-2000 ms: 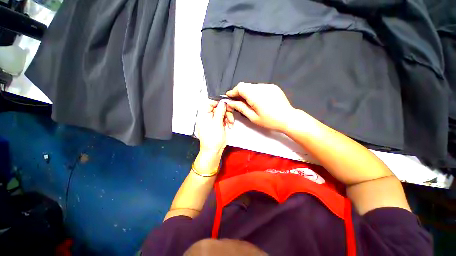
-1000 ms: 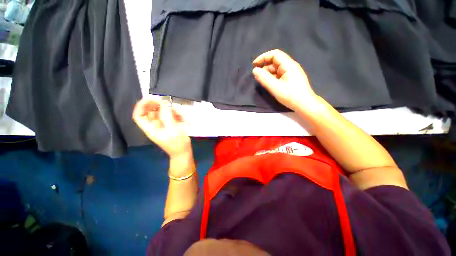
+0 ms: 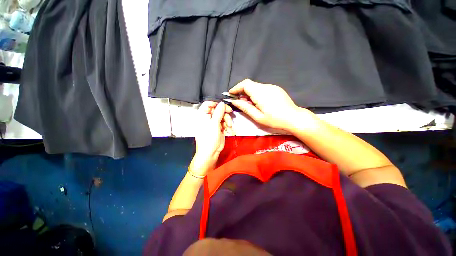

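Observation:
A dark grey skirt (image 3: 310, 60) lies on the white table with its hem towards me. Its bluer-grey lining (image 3: 200, 9) lies higher up and is shorter than the outer cloth. My left hand (image 3: 214, 122) is at the hem, its fingertips pinching the cloth edge. My right hand (image 3: 265, 102) is just right of it and holds small metal thread snips (image 3: 229, 95), with only the tips showing at the hem. The two hands' fingertips nearly meet. Any loose thread is too small to tell.
Another dark grey skirt (image 3: 82, 80) lies at the left and hangs over the front edge of the white table (image 3: 350, 120). More dark cloth (image 3: 442, 30) is at the far right. Clear plastic items (image 3: 19, 22) are at the top left. The floor (image 3: 135, 200) is blue.
Both hands were apart a second ago, the left further left and the right above the cloth. Now they are together at the hem. The skirt has shifted left in view since two seconds ago.

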